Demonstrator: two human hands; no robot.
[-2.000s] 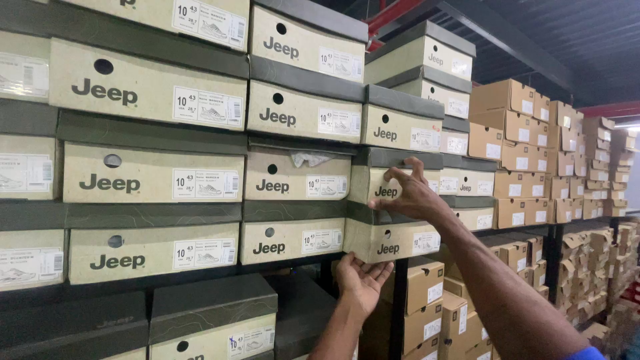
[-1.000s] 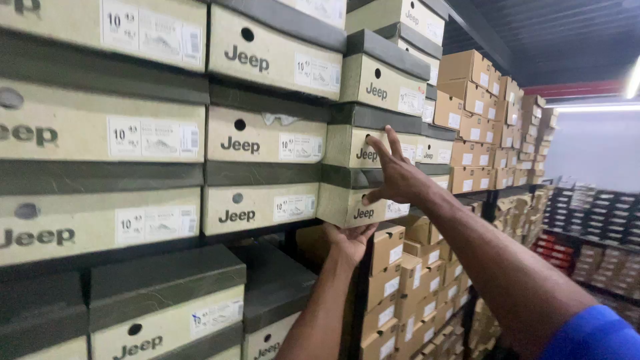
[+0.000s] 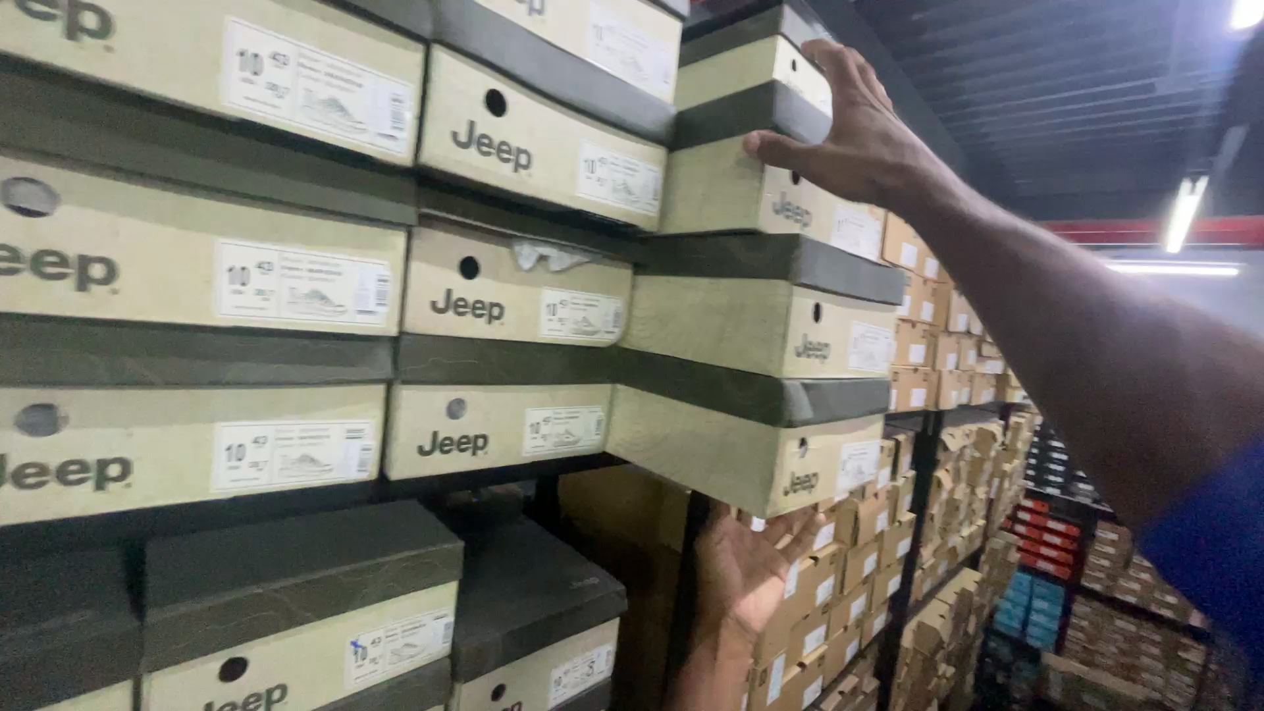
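Note:
A stack of cream Jeep shoe boxes with dark lids juts out from the row at the shelf's right end. My left hand (image 3: 746, 568) is palm up under the bottom box (image 3: 711, 444) of that stack, its fingertips hidden by or touching the underside. Directly above sits another Jeep shoe box (image 3: 721, 311). My right hand (image 3: 854, 128) is raised, fingers spread, at the front of the upper boxes; its thumb lies before an upper Jeep box (image 3: 716, 188) and its fingers reach the top box (image 3: 736, 74). Whether it presses on them cannot be told.
More Jeep shoe boxes (image 3: 523, 286) fill the rows on the left, with dark-lidded boxes (image 3: 296, 583) on the shelf below. Brown cardboard boxes (image 3: 800, 612) are stacked behind my left hand and along the racks at right. A dark shelf post (image 3: 913, 533) stands among them.
My right hand has moved up from the lower boxes to the upper ones. My left hand stays beneath the bottom box, and the stack now juts out further. The view has shifted closer.

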